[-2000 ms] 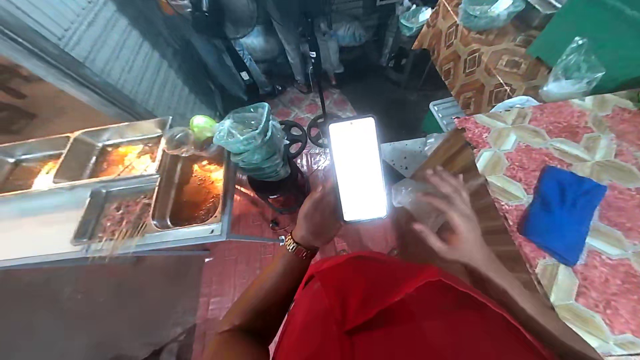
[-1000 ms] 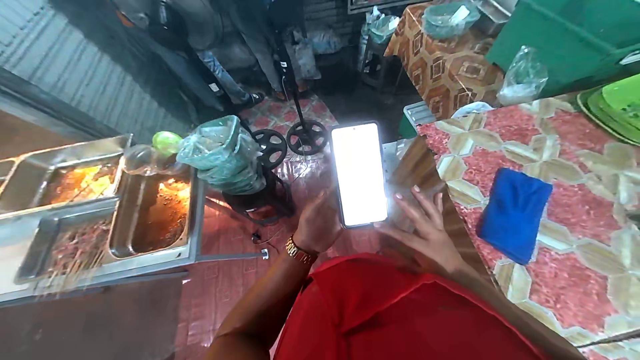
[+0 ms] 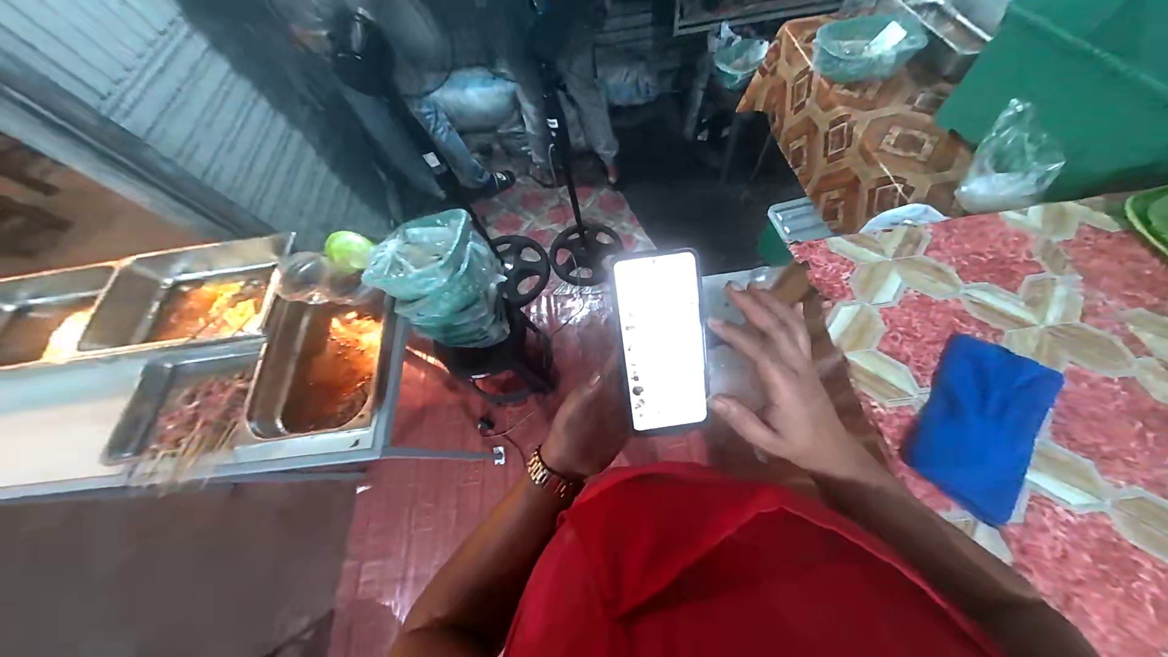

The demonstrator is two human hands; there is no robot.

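Observation:
A smartphone with a bright white screen is held upright in front of my red clothing. My left hand, with a gold-coloured watch or bracelet at the wrist, grips its lower left side. Along the phone's right edge is my right hand, its fingers spread and the tips close to the screen's side; it holds nothing. A folded blue cloth lies on the patterned tabletop to the right of my right arm.
Steel food pans and skewered meat stand on the left counter. A bag-covered stack rests on a black stand. Wheeled equipment and several people's legs are ahead. The patterned table and a green container are right.
My right hand has come to the phone's right edge from farther right, and a clear, blurred thing near it two seconds ago no longer shows there. My left hand keeps hold of the phone.

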